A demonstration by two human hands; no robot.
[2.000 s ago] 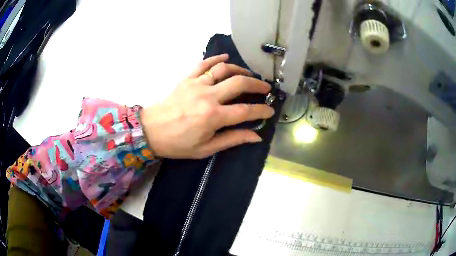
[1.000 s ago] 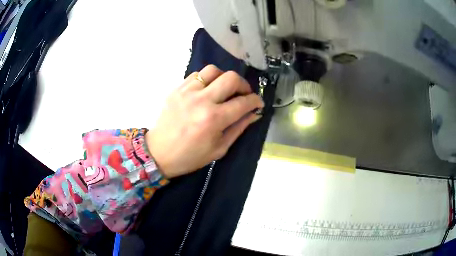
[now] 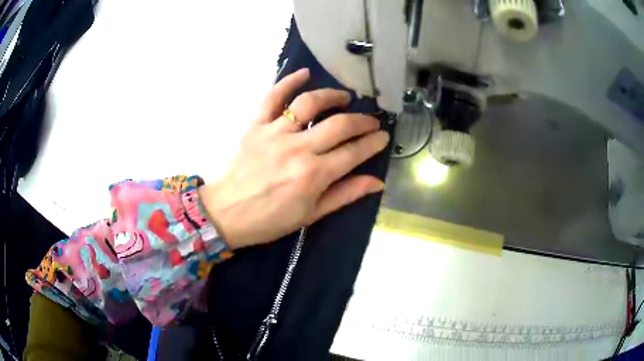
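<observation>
A long dark panel (image 3: 339,254) lies on the white table, with its upper right edge by the presser foot area. A metal zipper (image 3: 286,278) runs down it, with a slider and pull (image 3: 263,333) near the bottom of the picture. My left hand (image 3: 296,166) lies palm down on the panel with its fingers spread, fingertips close to the needle plate (image 3: 412,134). It presses the cloth flat and grips nothing. A small silver ring shows between its fingers. My right hand is not in view.
The sewing machine head (image 3: 339,42) stands above the panel's upper end. Yellow tape (image 3: 441,234) lies along the steel bed (image 3: 537,183). A printed ruler (image 3: 494,331) marks the table edge. Dark pieces (image 3: 35,106) hang at the left.
My left hand pinched a small metal part near the needle a second ago and is now spread flat. The panel has moved up under the head, and the zipper's slider now shows low down.
</observation>
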